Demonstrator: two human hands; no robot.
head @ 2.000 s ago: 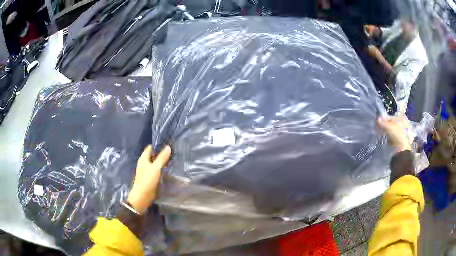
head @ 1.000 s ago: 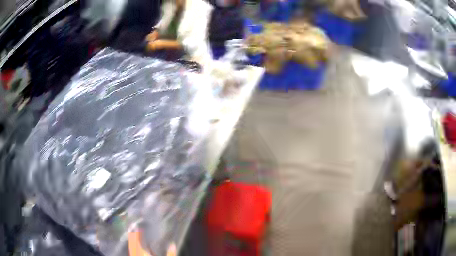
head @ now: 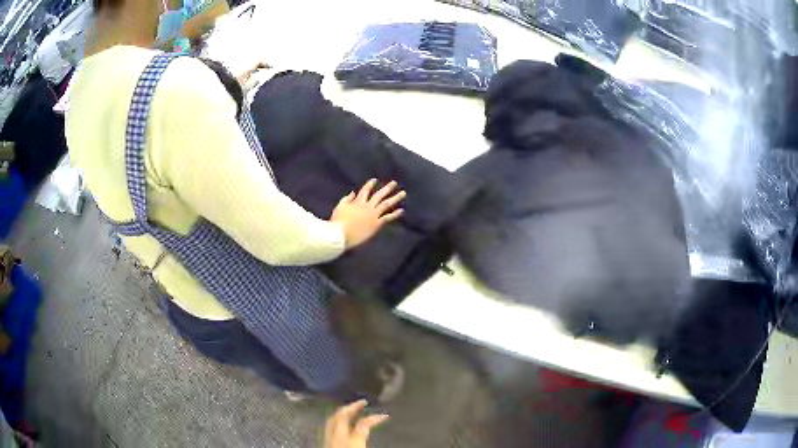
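Observation:
My left hand (head: 352, 426) shows at the bottom edge, cut off, with fingers apart and nothing seen in it. It is over the floor, apart from the table. My right hand is out of the picture. A black hooded garment (head: 577, 201) lies on the white table (head: 490, 328) at the right, partly blurred. Another black garment (head: 350, 157) lies left of it, under a coworker's hand. A flat bagged garment (head: 420, 54) lies behind them.
A coworker (head: 206, 166) in a cream top and checked apron stands at the left, leaning over the table. More shiny bagged garments (head: 700, 131) lie at the right. Speckled floor (head: 114, 332) is at lower left. Blurred red things (head: 595, 402) show under the table.
The view has swung away from the large bagged garment that both hands touched two seconds ago. The coworker and the table with black garments now show. My right hand has left the picture.

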